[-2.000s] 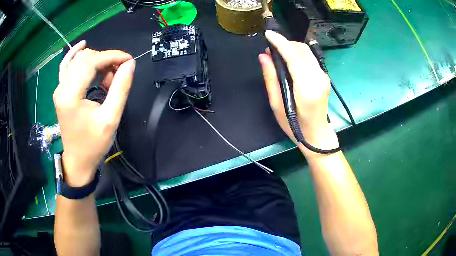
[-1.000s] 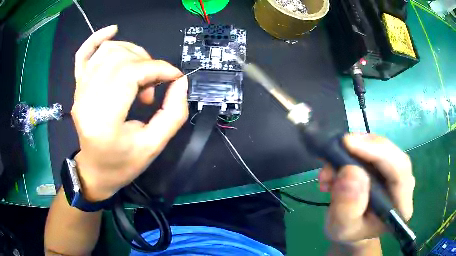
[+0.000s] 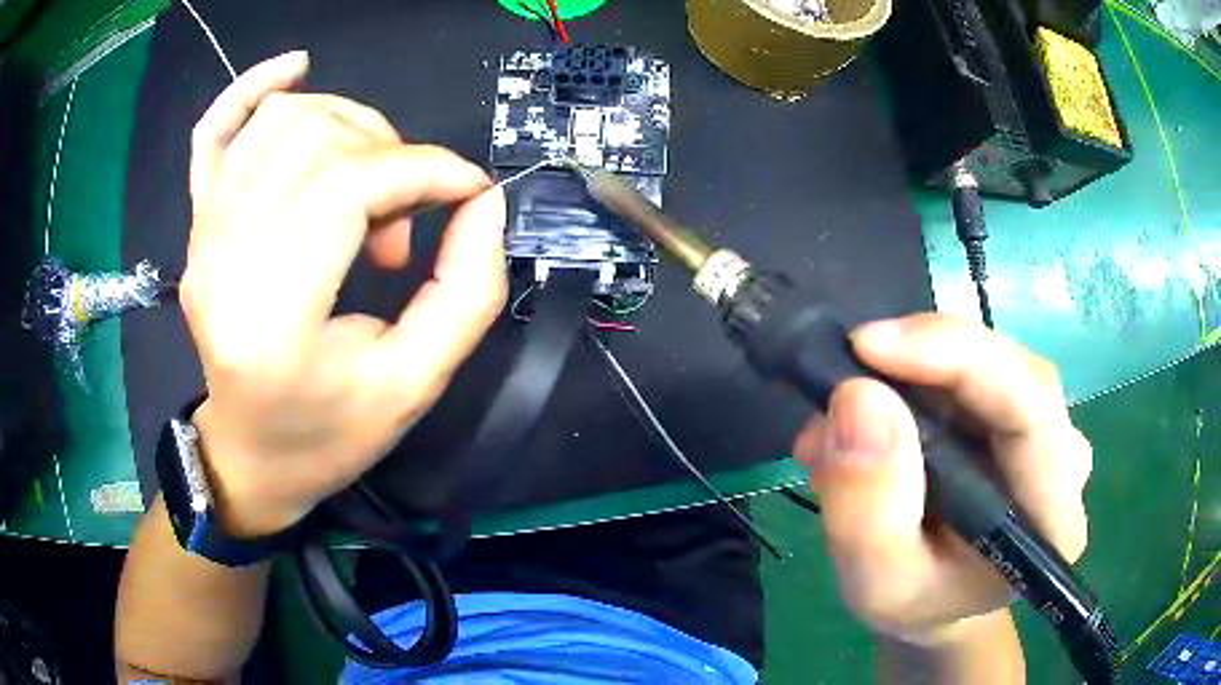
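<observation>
The circuit board (image 3: 587,118), black with white print, sits at the top of the black device housing (image 3: 576,221) on the mat. My right hand (image 3: 951,468) grips the soldering iron (image 3: 803,335) by its black handle. The iron's tip is at the board's lower edge. My left hand (image 3: 342,268) pinches the solder wire (image 3: 525,173) between thumb and forefinger. The wire's end meets the iron tip at the board edge; exact contact is too small to tell. A flat black cable (image 3: 529,368) leaves the housing toward me.
The tan ring pot (image 3: 770,54) and green disc (image 3: 569,7) are at the mat's far side. The soldering station (image 3: 998,101) stands at the right. A clear-wrapped bundle (image 3: 94,301) lies left. A thin lead wire (image 3: 676,448) trails over the mat's near edge.
My right hand has brought the soldering iron down and left, its tip now at the board's lower edge. My left hand has moved right with the solder wire to the same edge.
</observation>
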